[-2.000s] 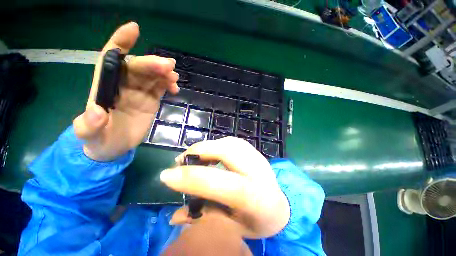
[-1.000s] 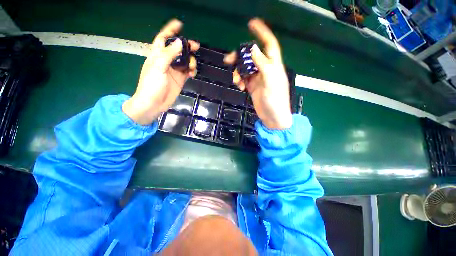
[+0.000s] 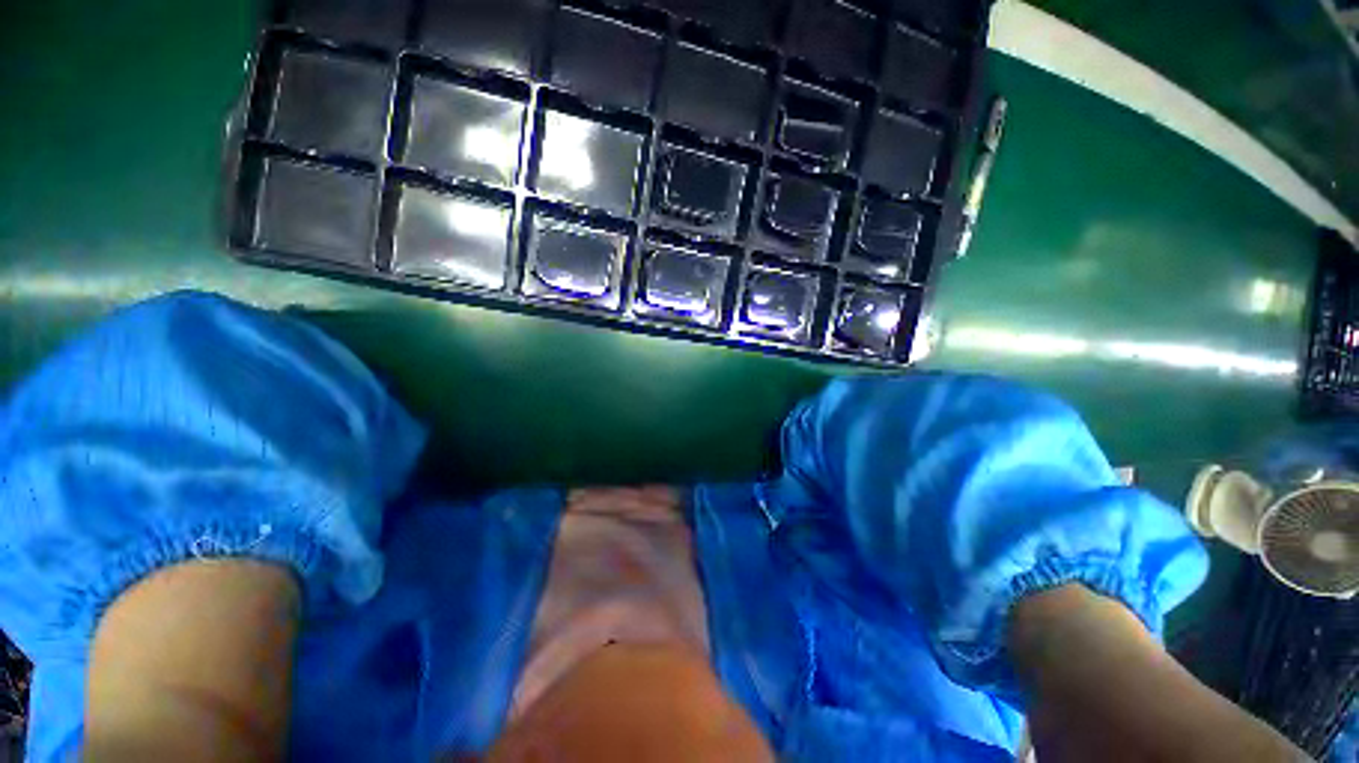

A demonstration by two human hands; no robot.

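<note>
The black compartment tray [image 3: 313, 209] lies on the green bench at the top of the view, its far side cut off by the picture's edge. Its square pockets are glossy. Several at the lower right show rounded inner outlines with glare; I cannot tell whether any hold a watch. Both my hands are out of the picture. Only my bare wrists and forearms show, running out at the bottom left and bottom right. No watch can be made out.
A thin pale and dark stick, like a pen [image 3: 979, 176], lies just right of the tray. A small fan [image 3: 1312, 537] stands at the right edge. Other black trays [image 3: 1332, 321] are at the far right. A pale strip [image 3: 1148, 93] runs along the bench's far side.
Both hands, each holding a dark watch over the tray, have come down and out past the bottom edge. The view has tilted down and the tray looks larger and higher.
</note>
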